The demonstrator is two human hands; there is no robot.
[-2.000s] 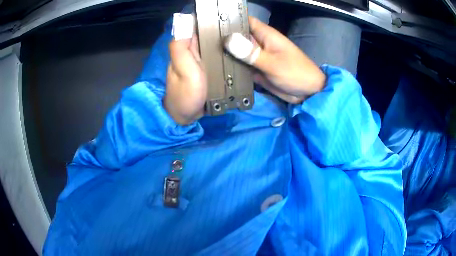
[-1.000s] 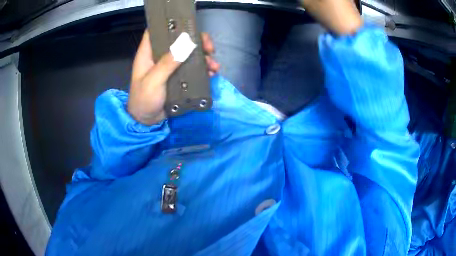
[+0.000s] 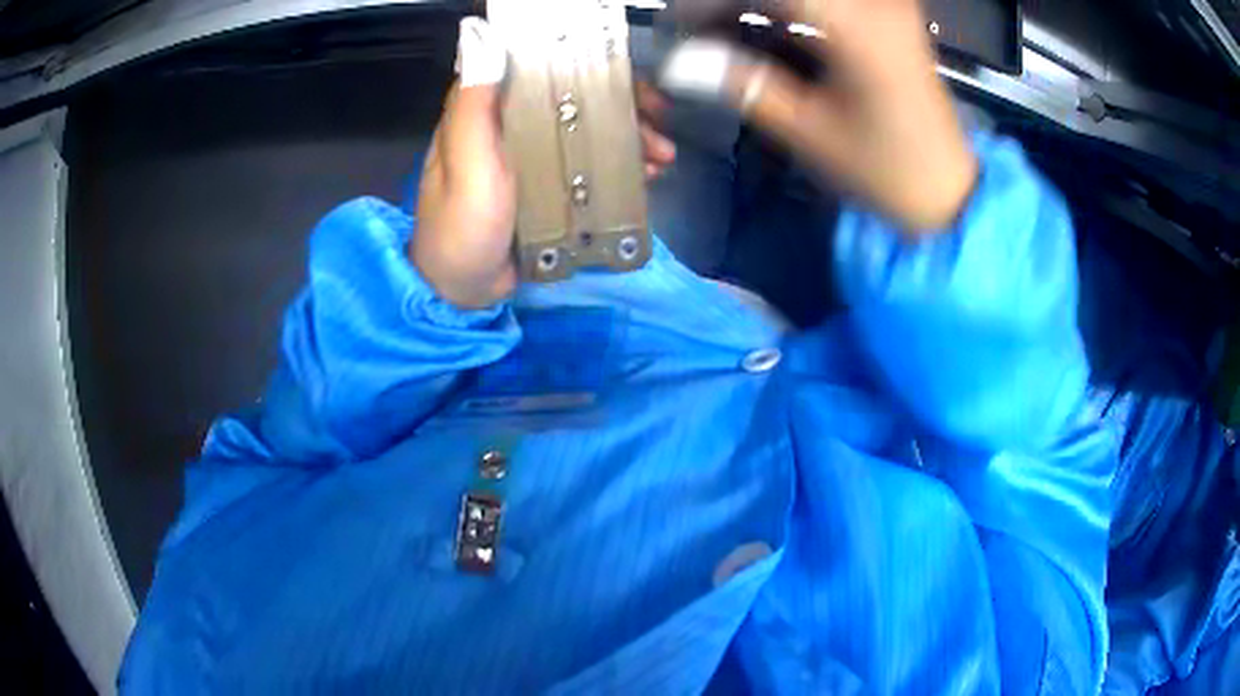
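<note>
A long flat bronze-grey carrier fixture (image 3: 578, 150) is held upright in front of my chest, its top end cut off by the picture's edge. It has a row of seats down the middle and two bright-rimmed holes at the near end. My left hand (image 3: 476, 190) grips it from the left side, with fingertips showing at its right edge and a white wrap on the thumb. My right hand (image 3: 857, 116) is raised to the right of the fixture, apart from it and blurred, with a white wrap on a digit. Whether it holds anything small cannot be told.
A silver rail (image 3: 225, 27) curves across the top, with the edge of a dark tray (image 3: 982, 30) at the upper right. A pale post (image 3: 34, 340) stands at far left. Blue fabric of another smock (image 3: 1176, 544) shows at far right.
My right hand has come back down and left from the top edge toward the fixture. My left hand has moved the fixture right and slightly up, and the fixture now looks brighter.
</note>
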